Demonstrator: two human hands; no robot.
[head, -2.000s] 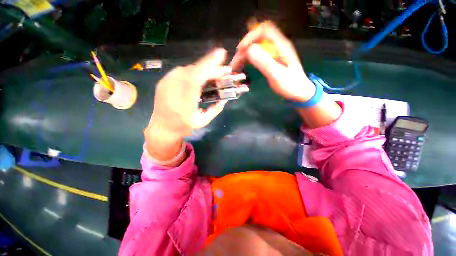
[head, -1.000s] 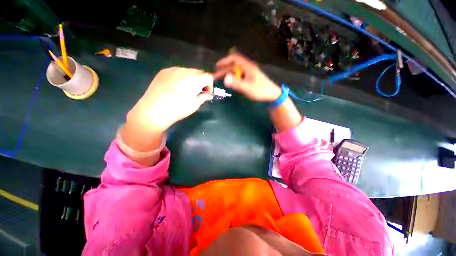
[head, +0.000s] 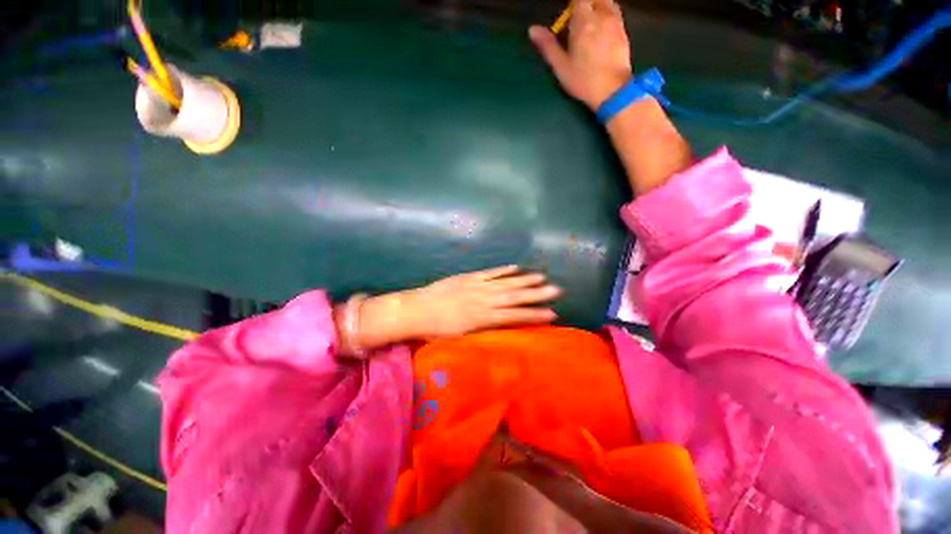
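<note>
My left hand (head: 474,305) lies flat, fingers spread and empty, near the front edge of the green mat (head: 417,198), close to my body. My right hand (head: 592,52) reaches to the far side of the bench, its top cut off by the picture's upper edge. It holds a thin yellow marking tool (head: 562,19) between thumb and fingers. A blue wrist strap (head: 630,96) is on my right wrist. No circuit board shows in either hand; anything beyond my right fingertips is out of the picture.
A whitish pen cup (head: 196,113) with yellow sticks lies at the rear left. A small orange-tipped item (head: 279,37) is behind it. Papers (head: 772,198), a black pen (head: 809,227) and a calculator (head: 847,287) are at the right. A blue cord (head: 886,71) runs rear right.
My left hand has let go of the board assembly and come back to the bench's front edge. My right hand has moved away to the far side. The view has shifted.
</note>
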